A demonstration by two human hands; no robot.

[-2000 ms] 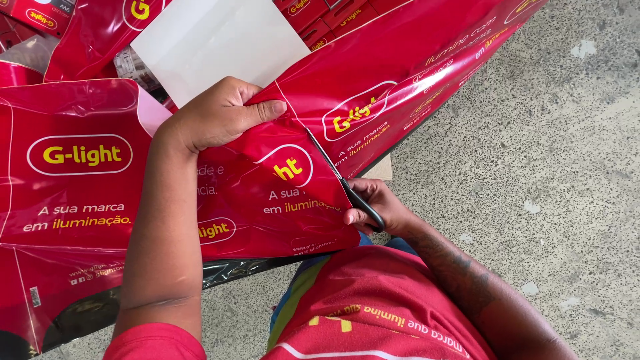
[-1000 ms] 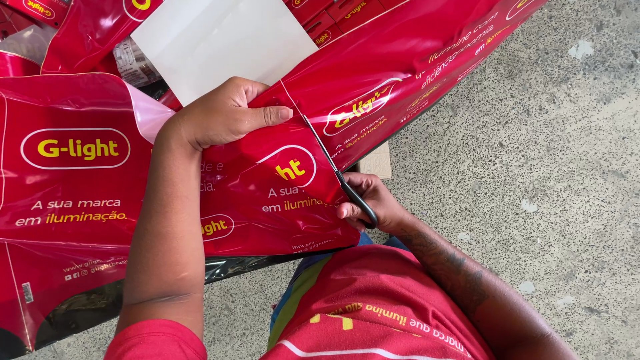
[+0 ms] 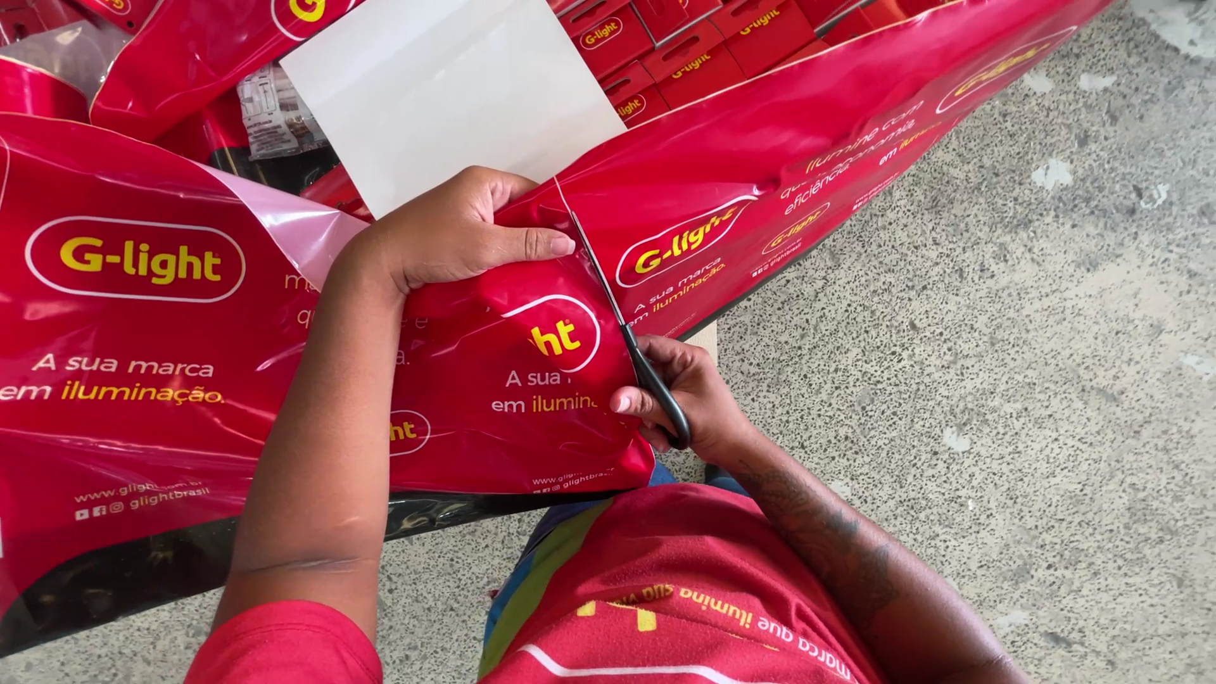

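Note:
Red printed plastic sheeting [image 3: 513,437] with yellow and white lettering spreads in front of me. My left hand [image 3: 465,228] grips its upper edge, thumb on top, fingers hidden behind the plastic. My right hand [image 3: 689,394] holds scissors [image 3: 655,385] by their black handles. The blades point up and away from me along a slit in the plastic, their tip near my left thumb. To the right of the slit, the sheeting runs on toward the upper right.
Beyond my left hand lies a blank white sheet [image 3: 456,95]. Red cardboard boxes [image 3: 689,62] stand in rows behind it. A clear printed packet [image 3: 275,112] is at the upper left. Speckled floor [image 3: 997,380] shows at the right, and black plastic [image 3: 123,579] lines the lower left edge.
The scissors and both hands keep nearly the same places; my right thumb has shifted slightly on the handles. Nothing has been let go.

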